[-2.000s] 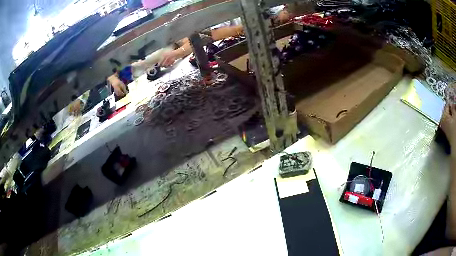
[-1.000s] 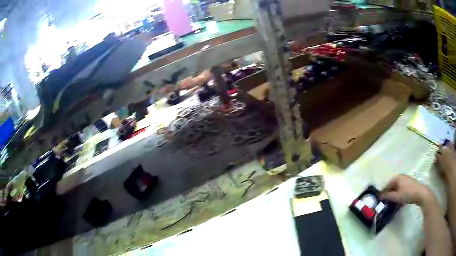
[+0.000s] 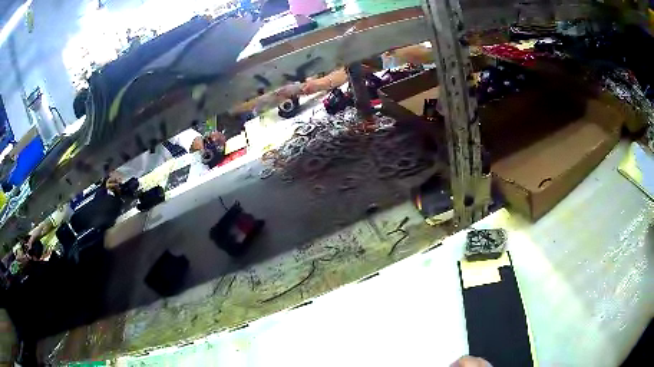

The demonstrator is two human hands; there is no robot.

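Note:
A black strip (image 3: 495, 312) lies on the white surface at the lower right, with pale yellow paper (image 3: 482, 274) at its head. A small grey speckled box (image 3: 486, 244) sits at that end. A fingertip, apparently of my right hand (image 3: 471, 362), shows at the bottom edge on the strip's left side. The rest of the hand is cut off, so its grip is hidden. My left hand is not in view.
A cardboard tray (image 3: 534, 193) stands right of the scuffed metal post (image 3: 461, 122). Two black units, one with red inside (image 3: 238, 229), lie on the grey board (image 3: 315, 215). Loose rings (image 3: 337, 143) lie behind. Other people's hands show further back.
The view has swung, so the scene sits further right. The black and red unit beside the strip, touched by a hand a second ago, is out of view. A fingertip has appeared at the bottom.

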